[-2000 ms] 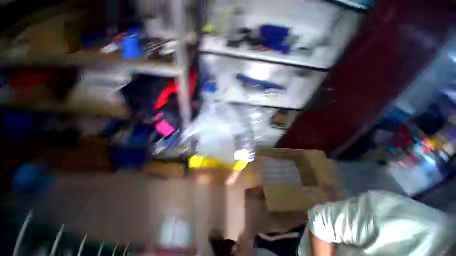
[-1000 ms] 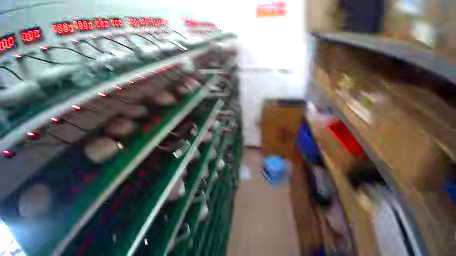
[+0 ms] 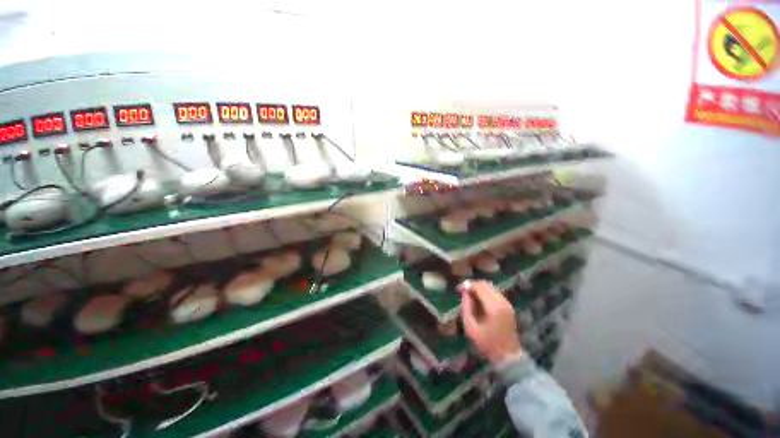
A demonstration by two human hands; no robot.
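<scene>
My right hand reaches in from the lower right, in a pale sleeve, to the edge of the right-hand rack. Its fingers are bunched near a small pale spot at their tips; blur hides whether they hold anything. A pale rounded unit lies on the green shelf just left of the fingertips. More rounded units stand in rows on the nearer rack; one white unit is on its top shelf with a dark lead. My left hand is out of view.
Red digital meters run above both racks. Loose leads hang at the lower left shelf. A white wall with a warning sign is at the right. A brown carton-like shape is low right.
The view has swung from the other side of the room, along the aisle, to face the racks closely. My right hand has come into view at the right-hand rack.
</scene>
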